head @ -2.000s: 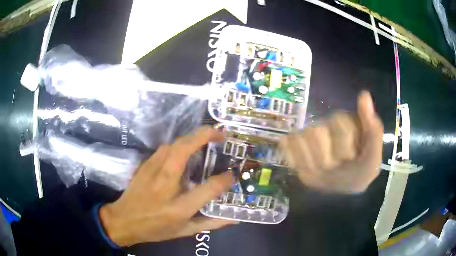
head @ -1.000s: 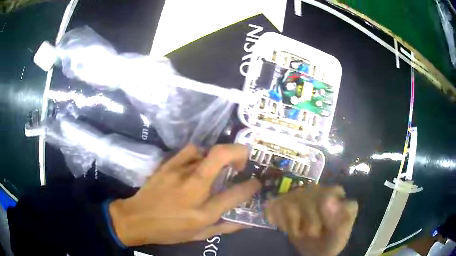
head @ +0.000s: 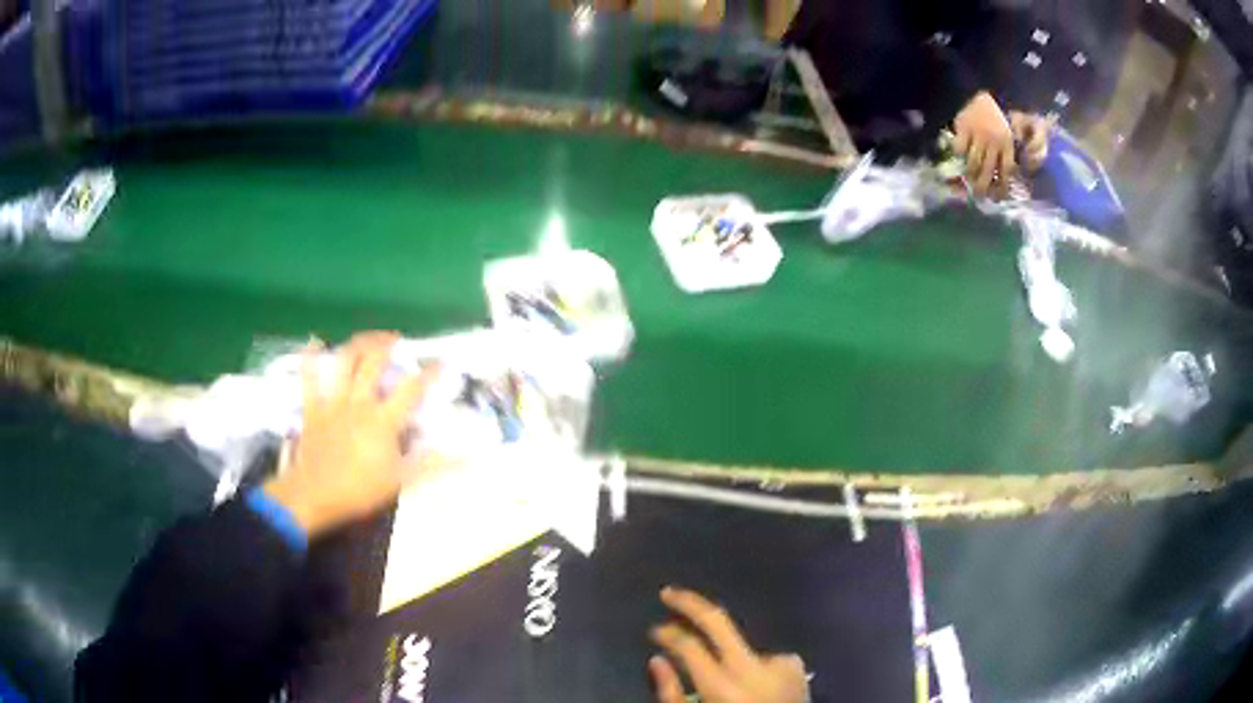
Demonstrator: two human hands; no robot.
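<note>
An open power strip housing, white and full of parts, lies at the near edge of the green conveyor belt, blurred. A second open housing is just beyond it on the belt. My left hand is on the clear plastic bag at the left of the near housing; its fingers are spread over the bag, and the blur hides how firmly it holds. My right hand is low over the black printed mat, fingers apart and empty.
The green conveyor belt crosses the view. Another open housing with a white cord lies on it, and a bagged piece at the right. Blue stacked trays stand behind. Another person's hands work across the belt.
The view has tilted up to the belt. The housings have gone from the mat to the belt side, my left hand moving there with the bag. My right hand has come off the housing.
</note>
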